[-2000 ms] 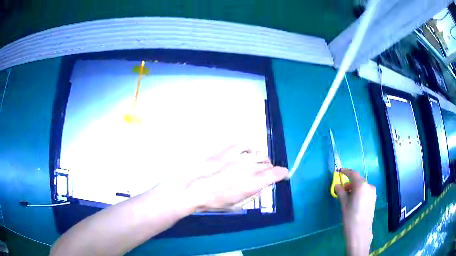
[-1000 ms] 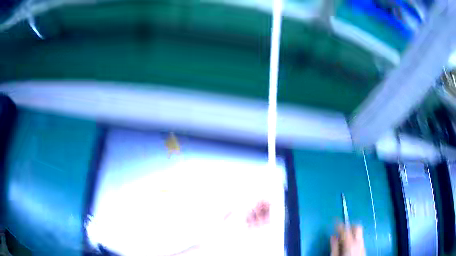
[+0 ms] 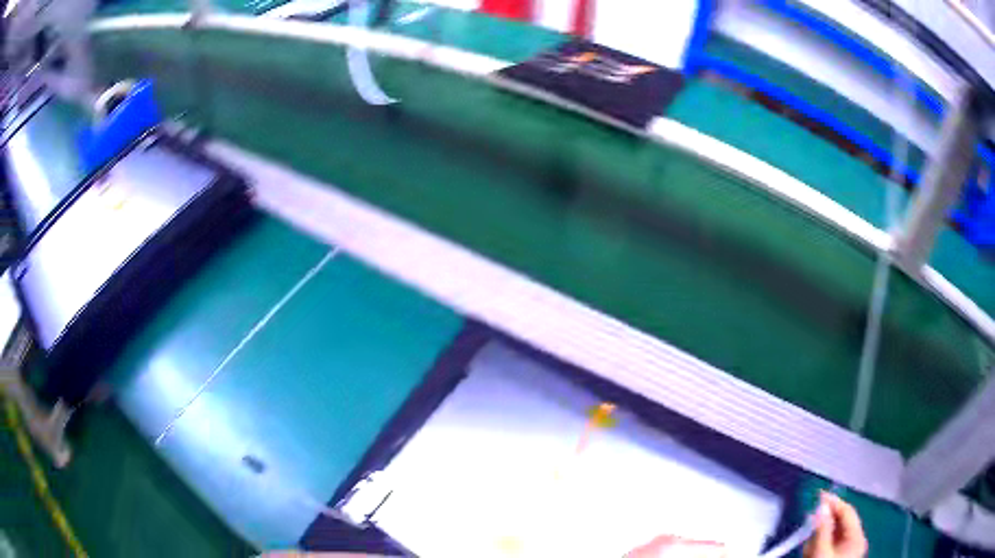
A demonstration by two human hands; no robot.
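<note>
The display panel (image 3: 524,447) lies tilted across the lower picture, glaring white with a wide black border and an amber patch near its far edge. My right hand (image 3: 840,530) is at the panel's right end, fingers pinched on a narrow white tape strip (image 3: 794,538). My left hand (image 3: 679,547) is over the panel, washed out by glare and cut off by the bottom edge; its fingers are unclear. The hanging white tape (image 3: 873,338) shows at the right, above the ribbed rail. The scissors are out of view.
The ribbed pale rail (image 3: 567,316) runs behind the panel. Another black-bordered panel (image 3: 120,234) lies at the left on the green worktop (image 3: 295,327), with a blue object (image 3: 122,122) behind it. A small dark piece (image 3: 253,464) lies on the worktop. A grey post (image 3: 947,458) stands right.
The view has swung left, so the panel sits lower and further right and the left panel has appeared. My right hand, earlier at the scissors, is now beside the panel with a white strip.
</note>
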